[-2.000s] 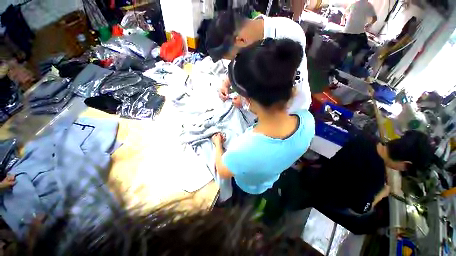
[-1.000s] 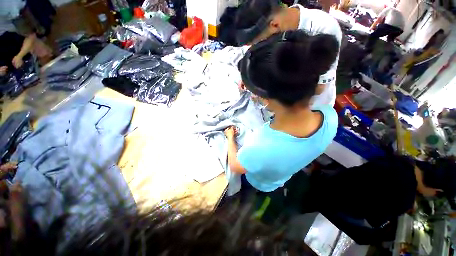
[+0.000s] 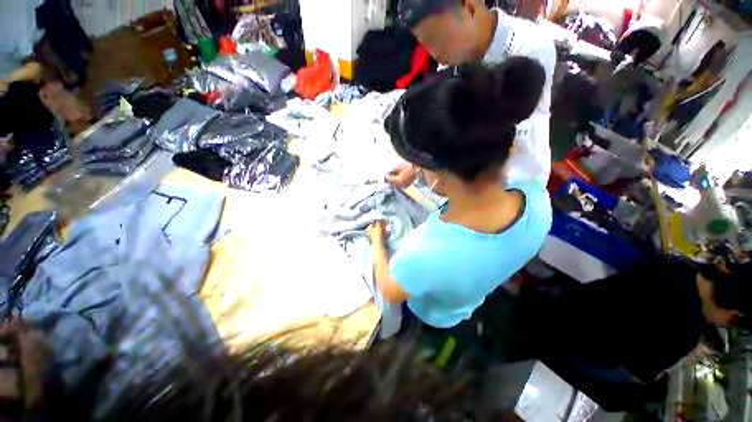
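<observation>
Neither of my hands can be made out. A blue-grey garment [image 3: 140,255] with dark line marks lies spread on the yellow-tan table [image 3: 231,288] at the left. Blurred dark hair covers its lower part and the bottom of the view. A blurred skin-toned shape, whose owner I cannot tell, is at the lower left edge. A pale garment [image 3: 363,202] lies at the table's right side, in the hands of a person in a light blue top. A bright white sheet or cloth [image 3: 289,264] lies beside it.
Bagged dark garments [image 3: 260,157], folded piles [image 3: 115,144] and a red bag [image 3: 314,76] lie towards the back. A person in white [image 3: 528,99] stands behind the light blue top. A person in black [image 3: 610,321] and a blue crate [image 3: 589,231] are at the right.
The view has shifted, so the table and people sit further right than in the oldest frame. The person in white has raised their head. The hand at the left edge no longer shows clearly.
</observation>
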